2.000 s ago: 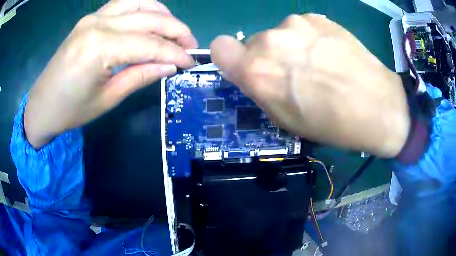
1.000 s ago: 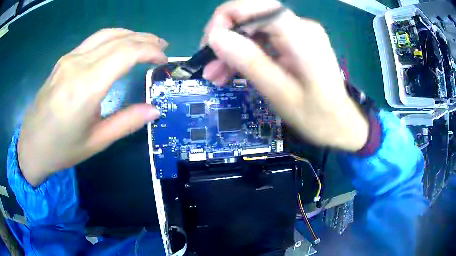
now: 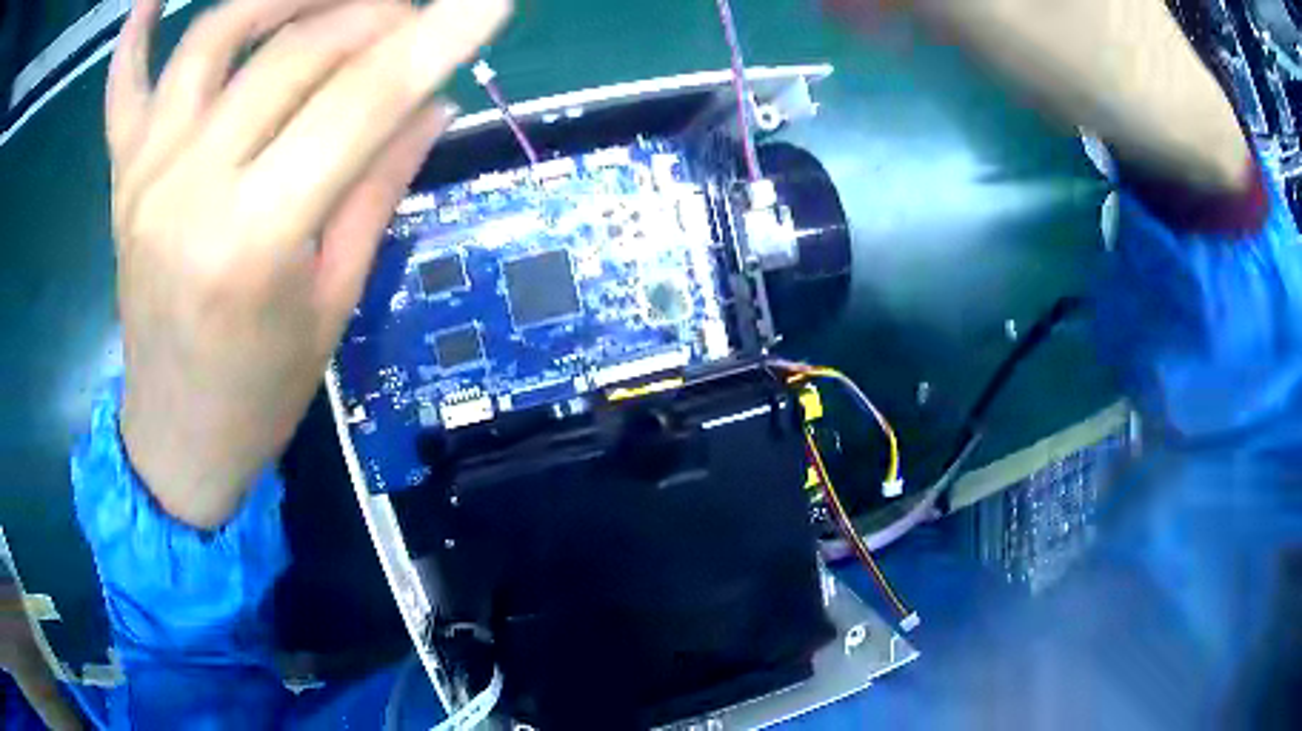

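A unit with a blue main board (image 3: 536, 286) and a large black box (image 3: 628, 557) lies tilted in its light housing (image 3: 379, 536). My left hand (image 3: 250, 243) is over the board's upper left corner, thumb and forefinger apart, nothing seen in it. A small white plug on a purple-red wire (image 3: 510, 114) stands up close to its fingertips. My right hand (image 3: 1057, 64) is blurred and cut off by the top edge; its fingers are hidden. A second purple wire (image 3: 735, 72) runs up out of the picture beside the black round part (image 3: 814, 236).
Yellow-red wires (image 3: 864, 557) with white plugs hang off the unit's right side. A black cable (image 3: 1000, 379) crosses the green mat (image 3: 971, 214). A pale ribbon cable (image 3: 478, 707) curls at the housing's lower left. A clear textured tray (image 3: 1064, 500) lies at the lower right.
The unit has turned and its round black end now shows. My right hand has moved up and right, away from the board; the dark tool is no longer in view. My left hand has moved up.
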